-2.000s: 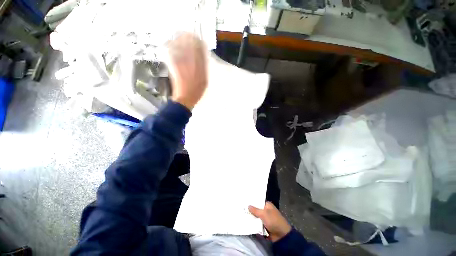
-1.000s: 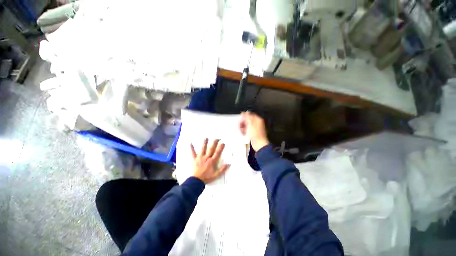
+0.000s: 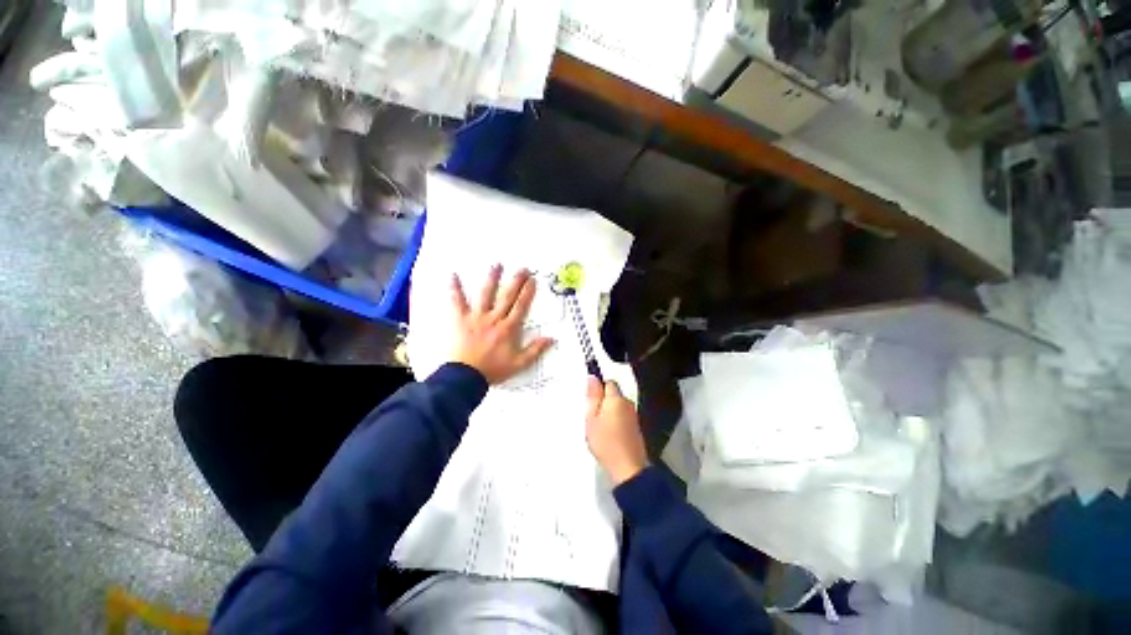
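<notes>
A white garment panel (image 3: 546, 459) lies lengthwise over my lap, with stitched lines running down its lower half. My left hand (image 3: 496, 333) rests flat on it, fingers spread, left of the hammer. My right hand (image 3: 614, 428) is closed around the black grip of a hammer (image 3: 581, 325). The hammer's yellow-green head is at the panel's upper part, just right of my left fingertips; whether it touches the cloth I cannot tell. The block under the panel is almost fully hidden.
A stack of white panels (image 3: 409, 50) overhangs a blue bin (image 3: 285, 275) at upper left. A clear plastic bag (image 3: 211, 304) lies beside it. The brown-edged table (image 3: 806, 168) is ahead. A white pile (image 3: 794, 416) sits at right, with more white cloth farther right.
My right hand has taken the hammer from the table edge and brought it over the panel. My left hand stays flat on the panel. The view has shifted.
</notes>
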